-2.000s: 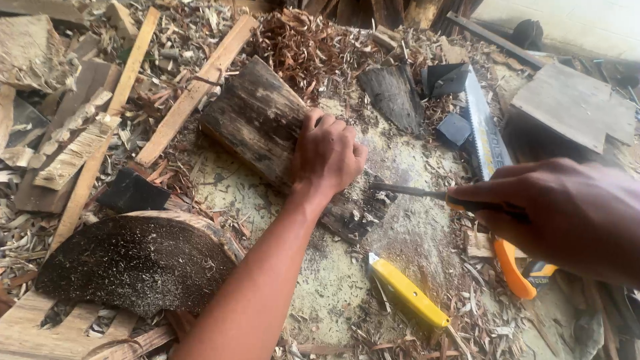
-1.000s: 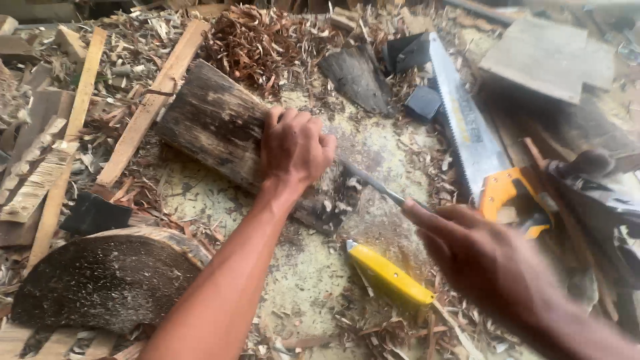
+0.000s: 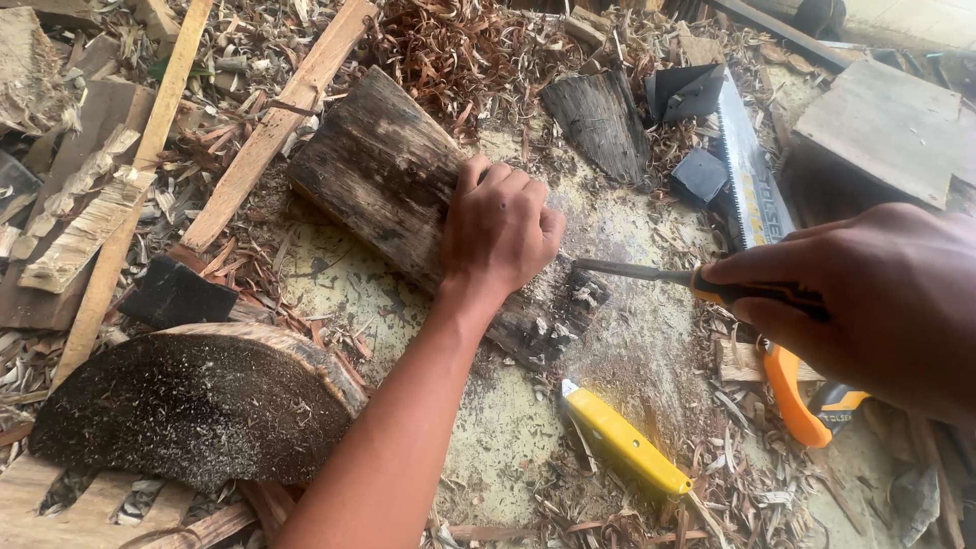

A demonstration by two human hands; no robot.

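Note:
My left hand [image 3: 499,225] grips the edge of a dark, weathered wooden board [image 3: 381,168] that lies slantwise on the work surface. My right hand [image 3: 862,305] holds the black and orange handle of a chisel or similar tool [image 3: 633,270]; its metal shaft points left. The tip meets or hangs just over the splintered lower end of the board, close beside my left hand's fingers; contact cannot be told. Pale wood crumbs lie around that end. A yellow utility knife [image 3: 629,441] rests just below the board.
A Tolsen handsaw [image 3: 751,168] lies at the right, its orange handle partly behind my right hand. A half-round dark wood slab [image 3: 191,404] is at lower left, wood strips [image 3: 278,126] at upper left. Black sandpaper-like pieces [image 3: 700,175], a grey board [image 3: 877,126] and curled shavings [image 3: 450,53] surround the work.
The tool in my right hand has changed angle: it sloped down to the right one second ago and now lies nearly level. My left hand stays on the board. The view has shifted.

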